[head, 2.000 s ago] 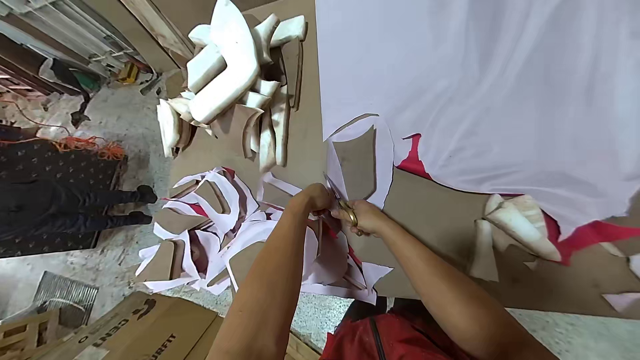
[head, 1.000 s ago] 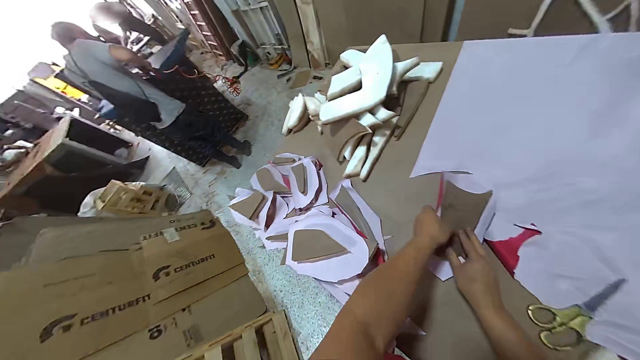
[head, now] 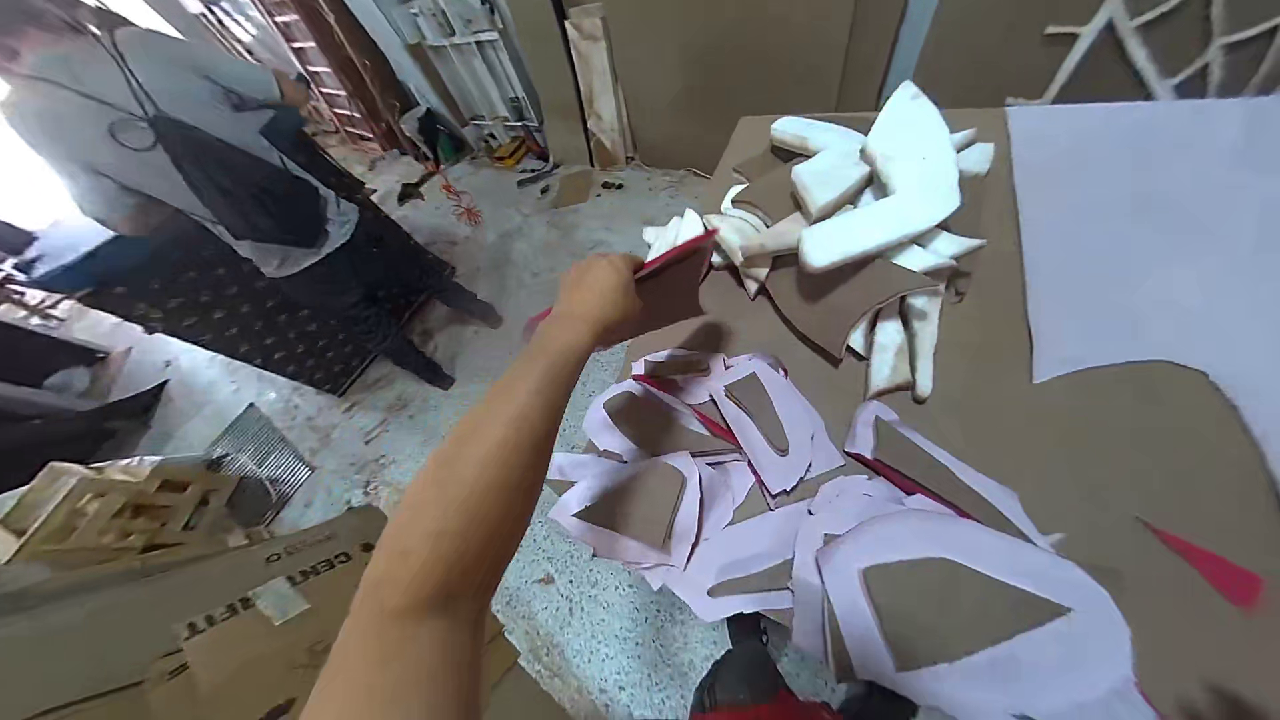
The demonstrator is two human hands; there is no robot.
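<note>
My left hand [head: 600, 295] is stretched out over the table's left edge. It grips a brown piece backed with red material [head: 675, 290], held beside the pile of white padded shapes [head: 890, 200]. Below it lie several brown cut-out pieces with pale lilac fabric margins [head: 960, 610], overlapping at the table edge, some with red showing beneath. A large pale lilac sheet [head: 1150, 240] covers the right back of the brown tabletop [head: 1000, 450]. A narrow red scrap [head: 1205, 565] lies at the right. My right hand is outside the view.
A person [head: 230, 150] stands at the upper left by a dark patterned surface [head: 270, 310]. Flattened cardboard boxes [head: 200, 610] and a wooden pallet-like stack [head: 120, 510] are at the lower left. An orange cord [head: 460, 205] lies on the floor.
My left hand has moved left, away from the lilac sheet, and now holds a brown-and-red piece. My right hand and the gold-handled scissors have left the view, which has swung left.
</note>
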